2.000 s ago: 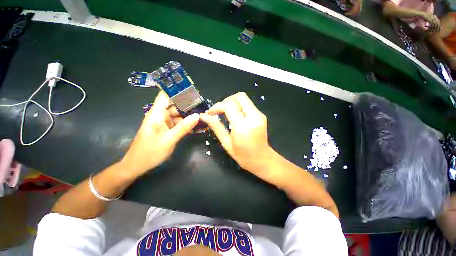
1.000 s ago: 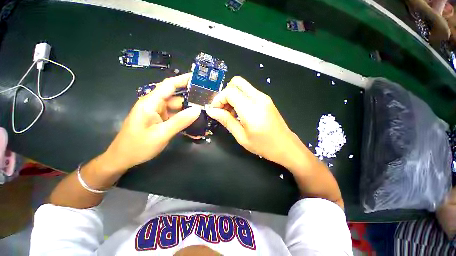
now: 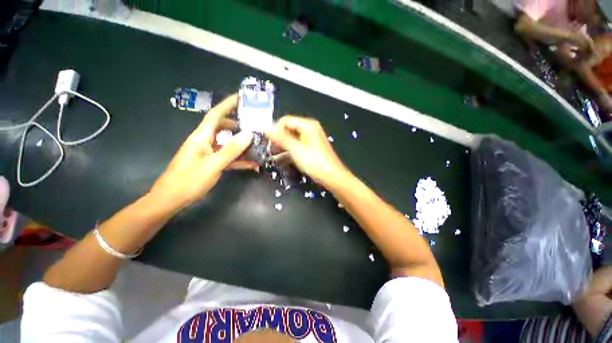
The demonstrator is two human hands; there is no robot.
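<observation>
My left hand (image 3: 205, 151) holds a phone board assembly (image 3: 257, 110) upright above the bench, its top end blue and its middle glaring white. The lower dark end is between my hands and partly hidden. My right hand (image 3: 302, 144) is at the lower right edge of the assembly, fingers bent together; whether it grips a small piece cannot be told. Tiny white pieces (image 3: 278, 206) lie singly on the bench below my hands. Another unit (image 3: 192, 100) lies to the left of the held one, partly behind my left hand.
A white cable with plug (image 3: 67, 82) loops at the far left. A pile of white pieces (image 3: 431, 206) lies at right, beside a plastic-wrapped bundle (image 3: 527, 224). Beyond the bench's white edge (image 3: 221, 45), units lie on the green belt (image 3: 335, 40). A person's arms (image 3: 560, 33) show at top right.
The held unit has moved slightly left, and its surface now glares white. My right hand has shifted left with it. More tiny white pieces show below my hands.
</observation>
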